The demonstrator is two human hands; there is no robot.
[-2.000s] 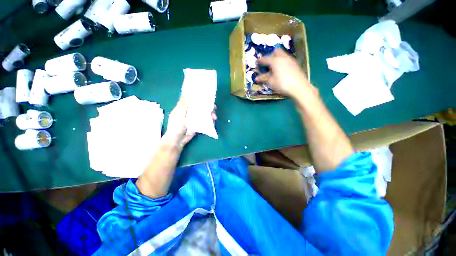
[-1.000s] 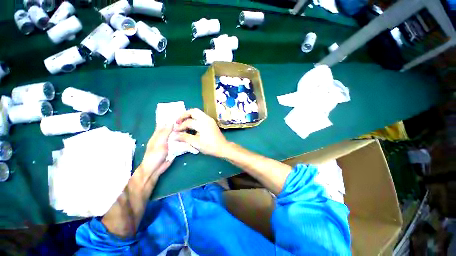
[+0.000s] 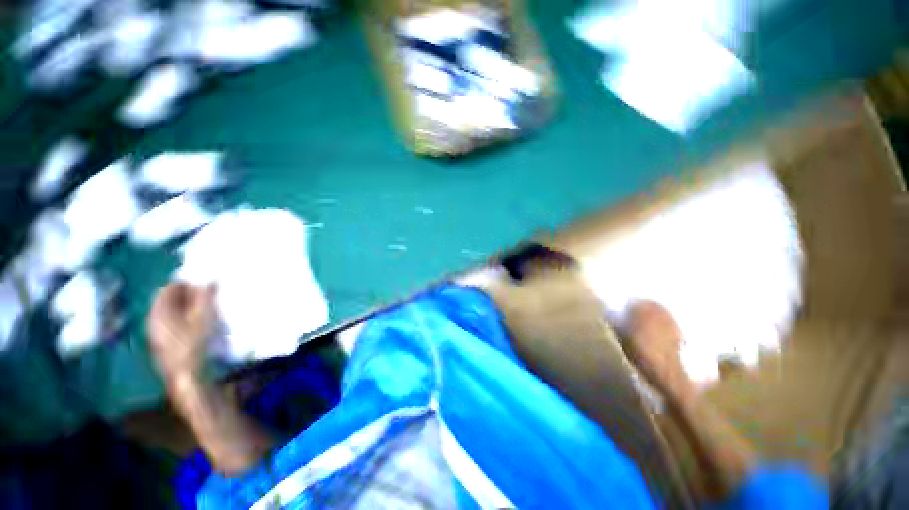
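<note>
The frame is blurred. My left hand (image 3: 182, 324) is at the left edge of the stack of white sheets (image 3: 261, 284) on the green bench; whether its fingers grip a sheet cannot be told. My right hand (image 3: 653, 337) reaches into the large brown carton (image 3: 847, 229) beside my lap, against the white pieces (image 3: 723, 259) inside. Its fingertips are not clear, and whether it holds anything cannot be told. The small open carton (image 3: 543, 90) of white and dark discs (image 3: 468, 80) stands at the top middle.
White cylindrical units (image 3: 100, 204) lie at the left of the green bench (image 3: 379, 189), and more (image 3: 239, 38) at the upper left. Crumpled white wrapping (image 3: 678, 75) lies at the upper right. The bench's front edge runs above my lap.
My hands have moved apart: the left to the sheet stack, the right down into the large carton. The white sheet piece is gone from between them. The view has shifted and blurred.
</note>
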